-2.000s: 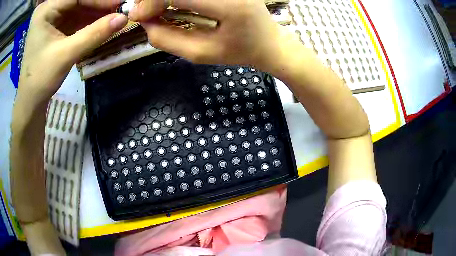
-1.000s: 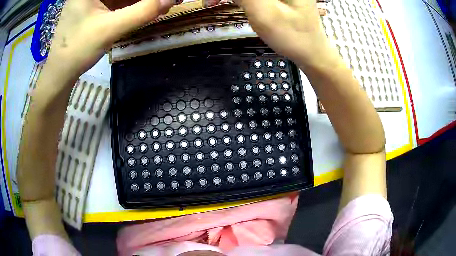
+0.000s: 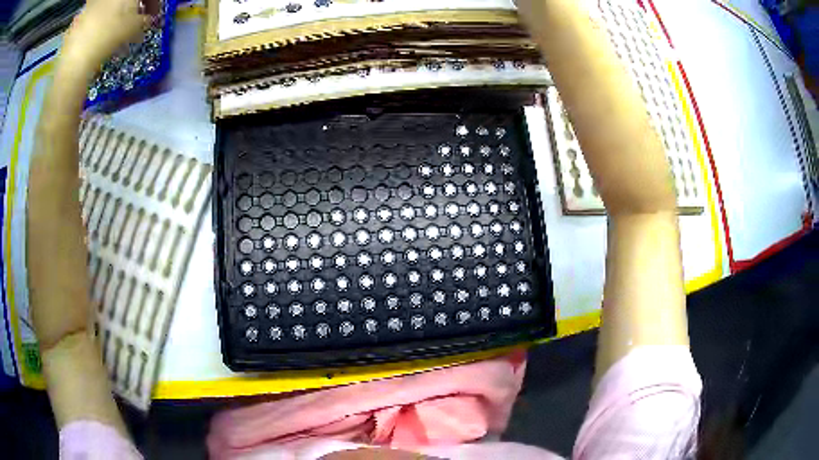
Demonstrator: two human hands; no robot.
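Observation:
The black tray (image 3: 386, 356) lies at the near edge of the table. Small round silver parts (image 3: 386, 236) sit in rows in its pockets; pockets at its upper left show no silver part. My left hand (image 3: 112, 29) is at the upper left, over the edge of a blue bin (image 3: 163, 54) of loose silver parts (image 3: 124, 77). Its fingers are small and blurred, so I cannot tell whether it holds anything. My right forearm reaches up past the tray's right side, and my right hand is beyond the top edge of the picture.
A brown-edged stack of boards (image 3: 377, 49) stands behind the tray, with small parts on its white top face. An off-white slotted board (image 3: 135, 243) lies left of the tray, tilted. Another slotted board (image 3: 678, 180) is at the right, partly behind my right forearm.
My left hand has moved left from above the stack to the blue bin. My right hand has gone out of the picture at the top. The stack's top face now shows.

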